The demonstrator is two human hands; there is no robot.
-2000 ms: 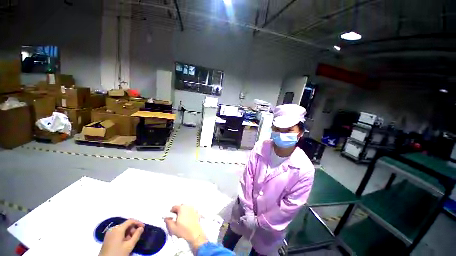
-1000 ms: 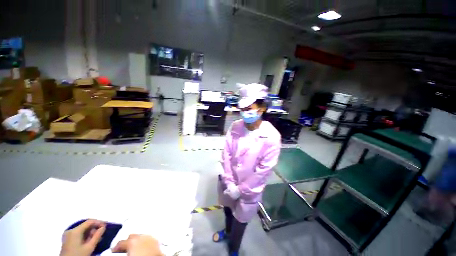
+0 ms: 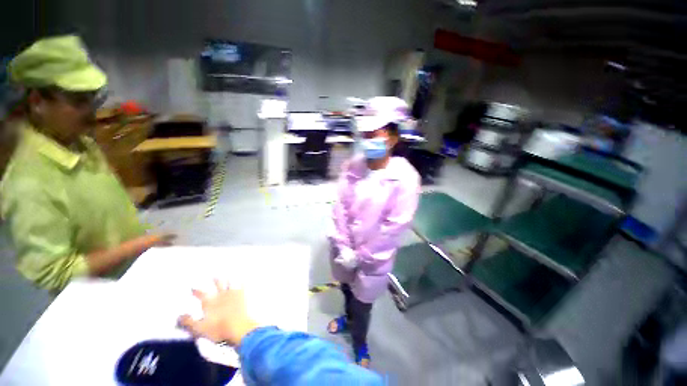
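Observation:
The large white casing (image 3: pixel 260 264) lies in front of me at the lower left, its surface glaring. A dark rounded panel (image 3: pixel 169 366) with small white lettering is on it, cut off by the bottom edge. My right hand (image 3: pixel 216 310), in a blue sleeve, is over the casing just above the panel, its fingers spread. A white patch below the palm overlaps the panel's edge; I cannot tell for sure whether it is cloth. My left hand is out of the picture.
A person in yellow-green (image 3: pixel 71 200) stands at the left, a hand near the casing's far edge. A person in pink (image 3: pixel 374 207) stands past its right side. Green-shelved carts (image 3: pixel 538 256) stand at the right. Boxes and a desk are behind.
The view has turned right and down. A person in yellow-green has come into view at the left. My left hand has left the picture. My right hand has moved up the casing, fingers spread.

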